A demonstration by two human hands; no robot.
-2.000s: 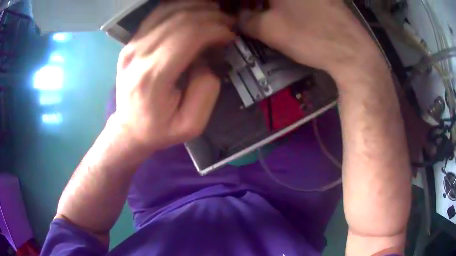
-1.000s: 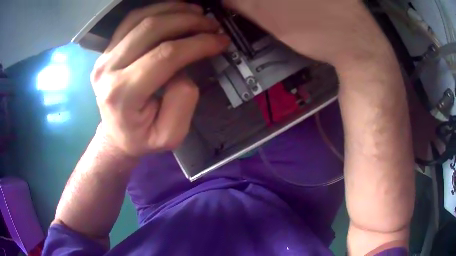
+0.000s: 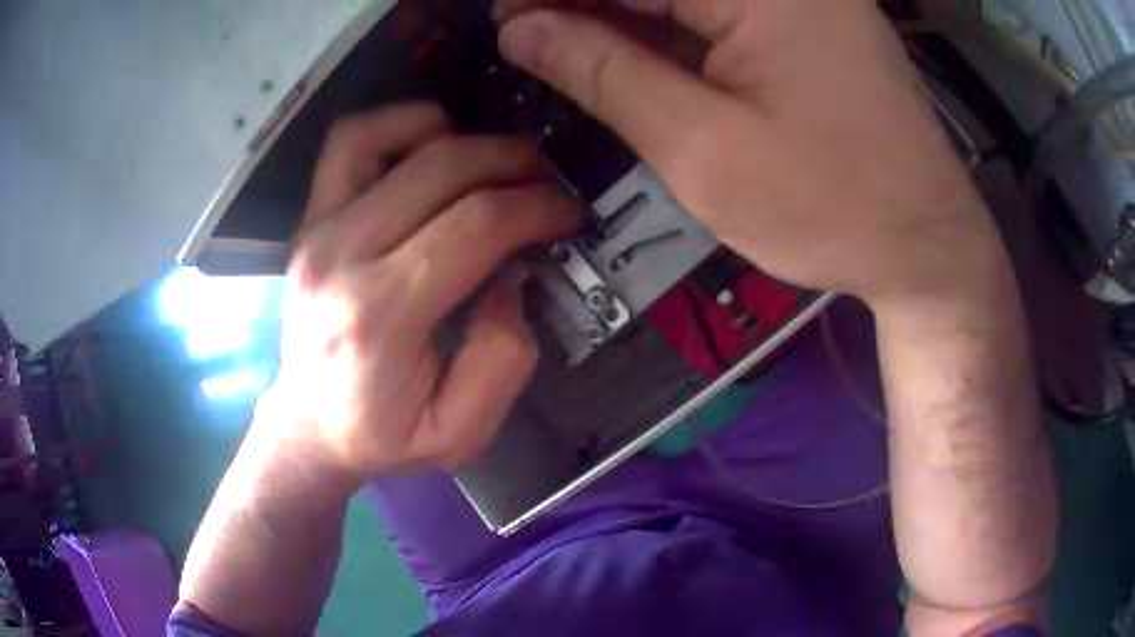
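The open metal machine housing (image 3: 548,467) lies tilted above my lap, dark inside with a pale edge. A silver slotted plate (image 3: 653,237) and a small clamp block (image 3: 591,296) with round screw heads show between my hands. My left hand (image 3: 411,299) is inside the opening with fingers bent beside the clamp block; its fingertips are partly hidden, so I cannot tell whether it holds anything. My right hand (image 3: 747,137) reaches over the top of the mechanism, its thumb extended; its other fingers are hidden, and any grip cannot be seen.
A large pale grey panel (image 3: 137,137) fills the upper left. A red surface (image 3: 716,311) shows through the housing. A thin clear hose (image 3: 797,502) loops below the housing. Tubes and dark cables (image 3: 1095,125) lie at the right. A purple bin (image 3: 125,579) stands lower left on the green floor.
The housing and its mechanism appear lower in view, and more of the grey panel shows. My left hand also sits lower and further right. My right thumb now shows over the mechanism.
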